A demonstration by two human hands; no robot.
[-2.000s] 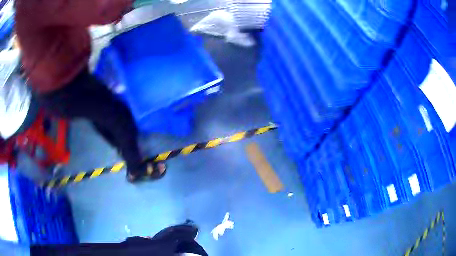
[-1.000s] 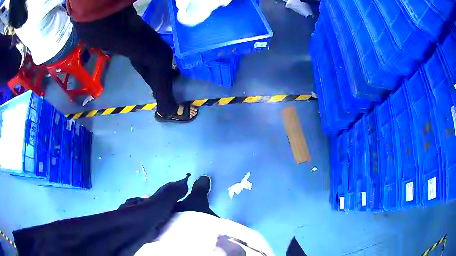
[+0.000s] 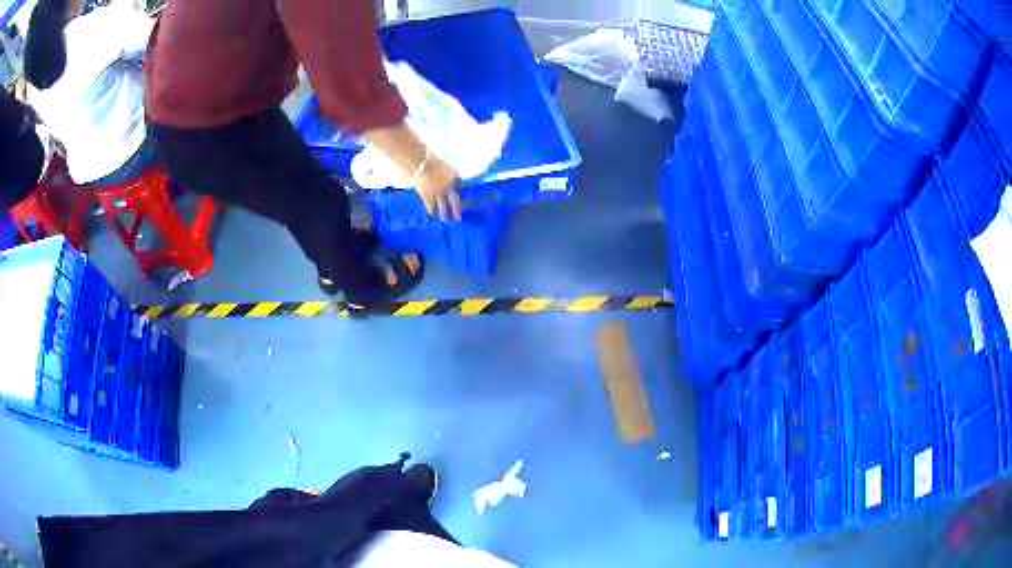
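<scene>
Neither of my hands is in view; only dark clothing and part of a shoe show at the bottom edge. In front of me, a blue crate (image 3: 555, 139) sits on top of other blue crates beyond the yellow-black tape. A white sheet or film (image 3: 449, 133) lies crumpled over its near left part. Another person's hand (image 3: 439, 186) is at the crate's near rim, beside the white material.
Tall blue crate stacks (image 3: 821, 366) stand on the right. A shorter stack (image 3: 111, 366) stands on the left. A person in a dark red top (image 3: 228, 67) stands by red stools (image 3: 167, 227). A tan strip (image 3: 627, 383) and white scrap (image 3: 499, 488) lie on the floor.
The person in red has leaned towards the crate, and their arm and hand now reach over it. The white material is now spread further down to the near rim. My view has shifted slightly.
</scene>
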